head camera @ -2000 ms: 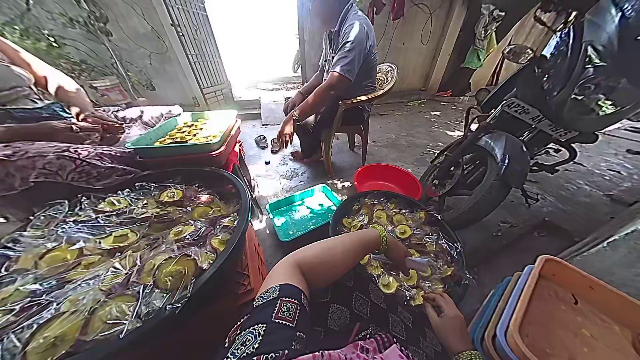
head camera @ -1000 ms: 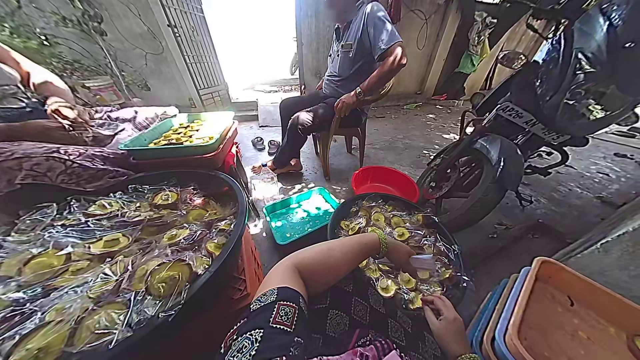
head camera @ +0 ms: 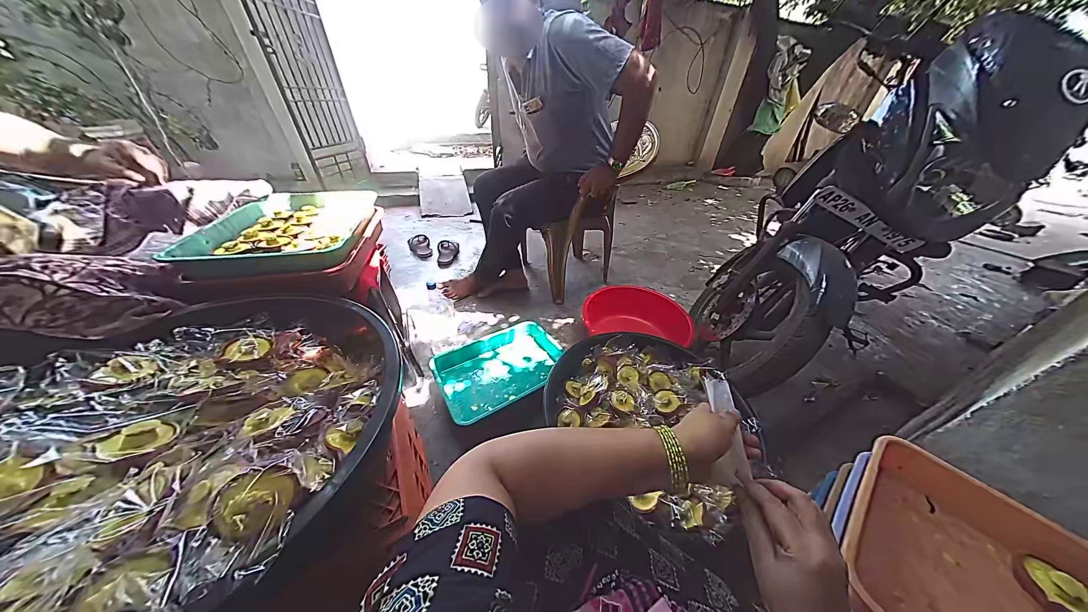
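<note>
My left hand (head camera: pixel 712 438), with yellow-green bangles at the wrist, grips a clear plastic wrapper (head camera: pixel 722 408) above the black tub. My right hand (head camera: pixel 790 531) pinches the lower end of the same plastic, close to the left. Beneath them, the round black tub (head camera: pixel 557 374) holds many yellow pieces (head camera: pixel 665 401) in clear wrapping. A larger black tub (head camera: pixel 387 374) on the left is full of similar wrapped yellow pieces (head camera: pixel 138 438). Whether anything lies inside the plastic between my hands cannot be told.
A green tray (head camera: pixel 497 374) and red basin (head camera: pixel 637 313) lie beyond the small tub. Stacked orange and blue trays (head camera: pixel 918 518) stand at right, a motorcycle (head camera: pixel 816 263) behind. A green tray of yellow pieces (head camera: pixel 280 231) is at left. A person (head camera: pixel 569 102) sits on a chair; another person's hand (head camera: pixel 127 161) shows.
My left hand has lifted from the wrapped pieces with a plastic wrapper, and my right hand has come against it. The seated person has leaned back from a bent posture.
</note>
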